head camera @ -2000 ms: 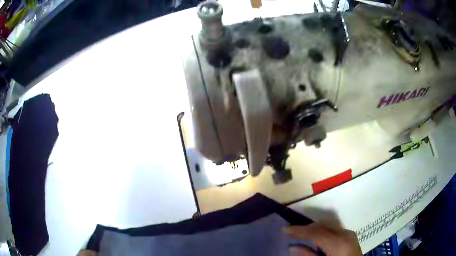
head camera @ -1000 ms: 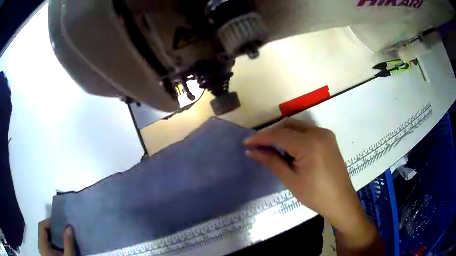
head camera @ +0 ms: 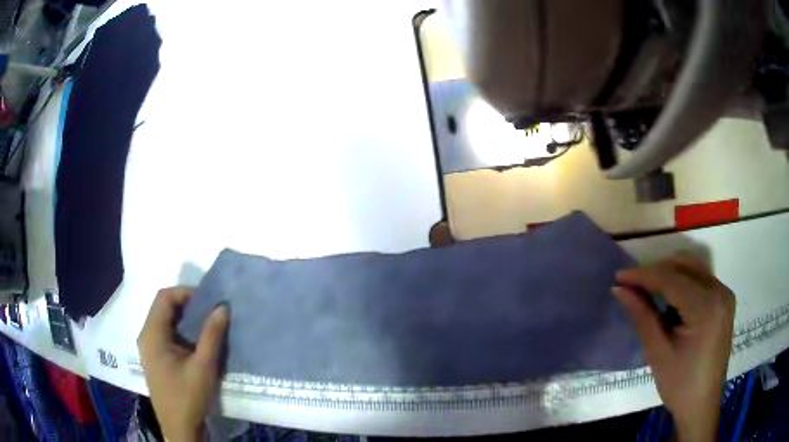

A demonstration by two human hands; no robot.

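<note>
A grey-blue interfaced collar piece (head camera: pixel 415 315) lies spread along the front of the white table, its grey face up and its back edge reaching over the front of the machine bed. My left hand (head camera: pixel 186 345) grips its left end, thumb on top. My right hand (head camera: pixel 679 315) pinches its right angled end between thumb and fingers. The presser foot area (head camera: pixel 562 138) of the sewing machine is behind the piece's right part, not touching it. Whether a dark piece lies beneath the grey one cannot be seen.
A stack of dark cut pieces (head camera: pixel 104 164) lies at the left, with a blue edge under it. The cream machine bed (head camera: pixel 493 203) carries red tape (head camera: pixel 706 213). The machine head (head camera: pixel 597 60) overhangs at the upper right. A printed ruler (head camera: pixel 389 395) runs along the front edge.
The view has shifted left, bringing the whole dark stack in. The piece now lies more level, its left end in fuller view. Both hands still hold its ends.
</note>
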